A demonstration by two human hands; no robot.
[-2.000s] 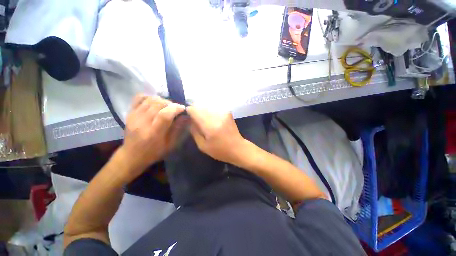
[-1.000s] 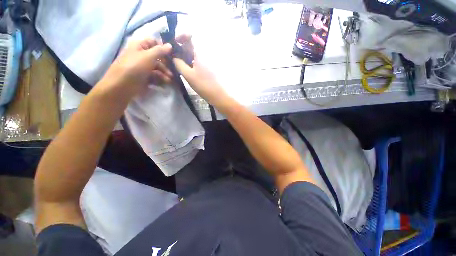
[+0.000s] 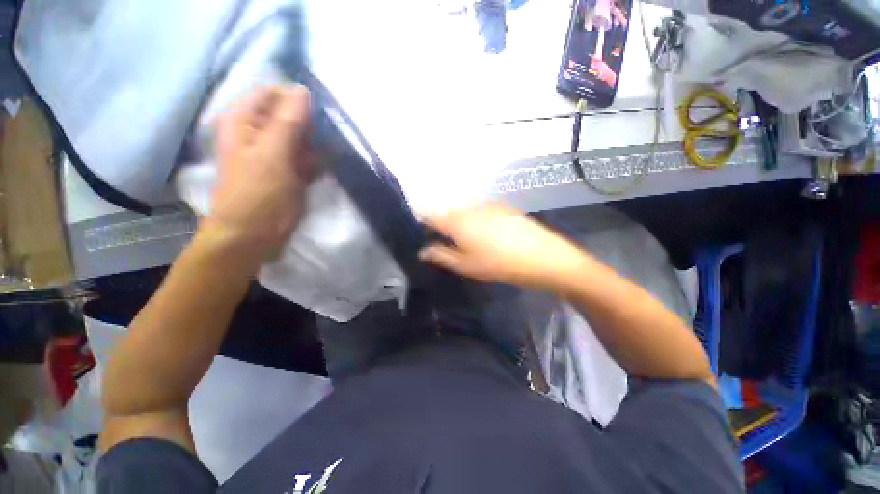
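A light grey garment panel [image 3: 116, 77] lies over the left of the table and hangs over its front edge, with dark edging along its outline. A dark strip [image 3: 362, 174] runs diagonally from the upper left down to the table edge. My left hand [image 3: 261, 159] is blurred and grips the cloth beside the strip's upper part. My right hand [image 3: 482, 246] pinches the strip's lower end at the table edge. The left fingertips are partly hidden by blur and cloth.
A smartphone [image 3: 595, 53], small metal parts [image 3: 668, 41] and yellow-handled scissors [image 3: 710, 127] lie on the right. A ruler strip [image 3: 598, 172] follows the front edge. Grey cloth [image 3: 627, 251] hangs below, beside a blue plastic crate [image 3: 709, 318]. A grey attachment [image 3: 491, 24] stands at the top.
My hands have moved apart. The right hand has come down and right to the table edge; the left hand has moved slightly left. The dark strip now stretches diagonally between them.
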